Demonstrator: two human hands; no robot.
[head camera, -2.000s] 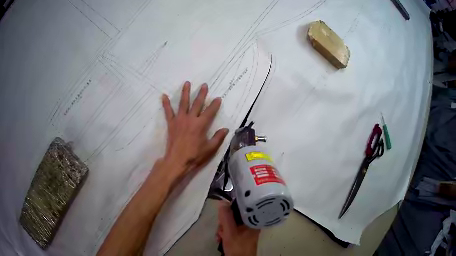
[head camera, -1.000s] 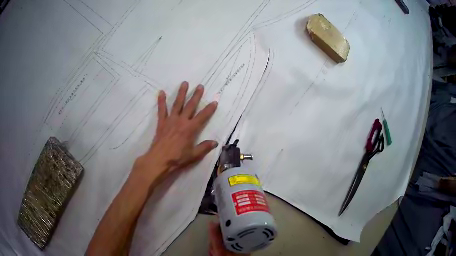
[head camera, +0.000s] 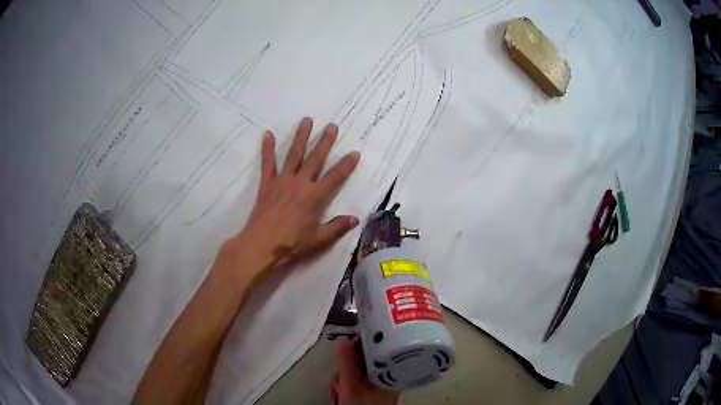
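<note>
The cloth cutting machine (head camera: 403, 304), grey with yellow and red labels, stands at the lower centre in a cut of the fabric lay. My right hand (head camera: 360, 376) grips it from behind and below, partly hidden by the motor. My left hand (head camera: 296, 202) lies flat with fingers spread on the marker paper (head camera: 205, 293), left of the machine, holding nothing. A narrow dark gap runs up and right from the machine, between paper edges. A dark curved cut line shows higher up. Dark plies (head camera: 506, 348) show under the paper's lower edge. The blade is hidden.
A wrapped weight (head camera: 81, 293) lies at the left and a tan block weight (head camera: 537, 57) at the upper right. Shears (head camera: 581, 269) and a green-handled tool (head camera: 623, 210) lie at the right. A dark bar (head camera: 650, 11) is at the top right. Dark fabric (head camera: 672, 273) lies beyond the paper's edge.
The machine has moved back down the cut towards me since the first frame, with more dark gap showing ahead of it. My left hand stays flat on the paper. The view has shifted slightly.
</note>
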